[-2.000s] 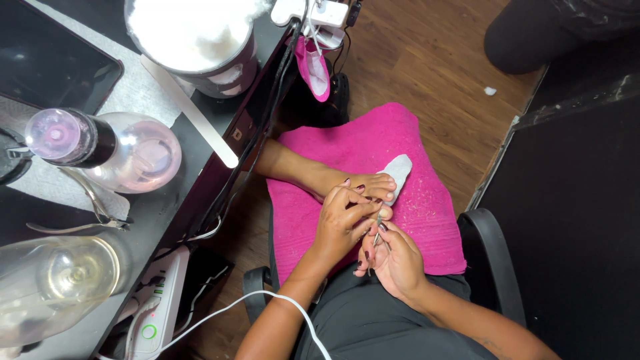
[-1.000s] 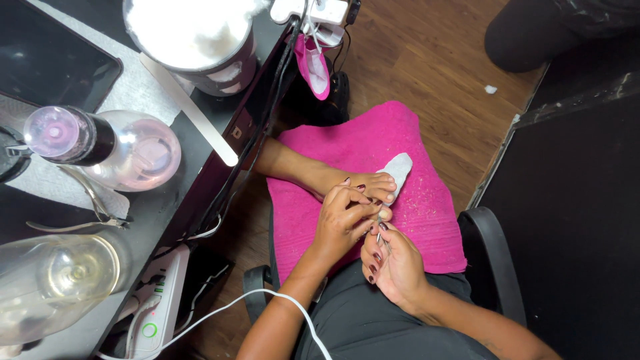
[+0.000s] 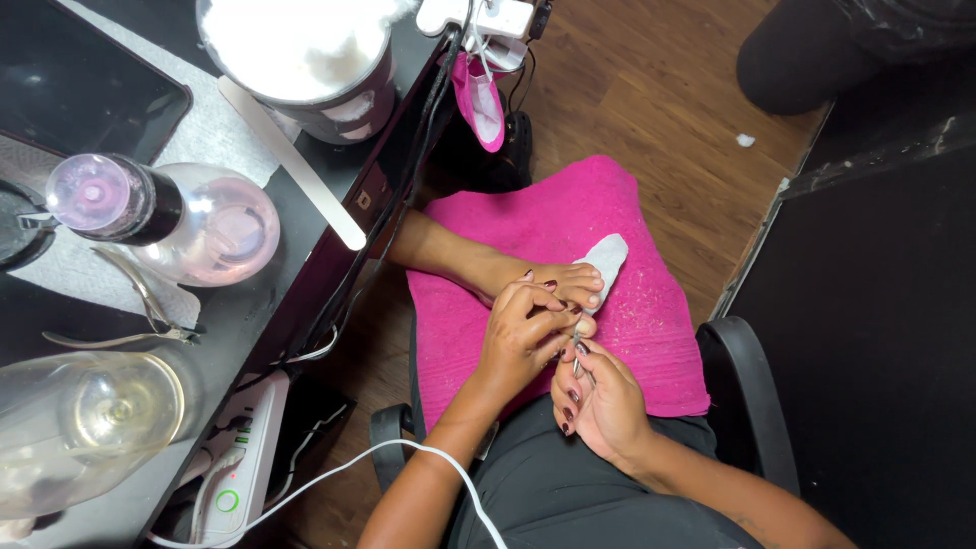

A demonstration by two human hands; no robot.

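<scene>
Another person's bare foot [image 3: 503, 267] lies on a pink towel [image 3: 648, 335] spread over my lap. My left hand [image 3: 518, 335] holds the front of the foot, its fingers around the big toe [image 3: 585, 326]. In my right hand [image 3: 602, 396] is a small metal nipper [image 3: 577, 364], its tip at the big toe's nail; the fingers hide most of its handles. A white wad [image 3: 607, 259], perhaps cotton or tissue, rests on the towel beside the smaller toes. Pale crumbs are scattered over the towel near it.
On the black table at left are a tub of cotton [image 3: 343, 114], a white nail file [image 3: 293, 164], a pump bottle [image 3: 221, 225], another metal nipper [image 3: 152, 320], a clear bottle [image 3: 84, 427] and a tablet [image 3: 84, 84]. A white cable [image 3: 366, 451] crosses before my left forearm. Chair arms flank me.
My right hand's fingers have shifted slightly around the nipper at the big toe. My left hand keeps its hold, and the foot has not plainly moved.
</scene>
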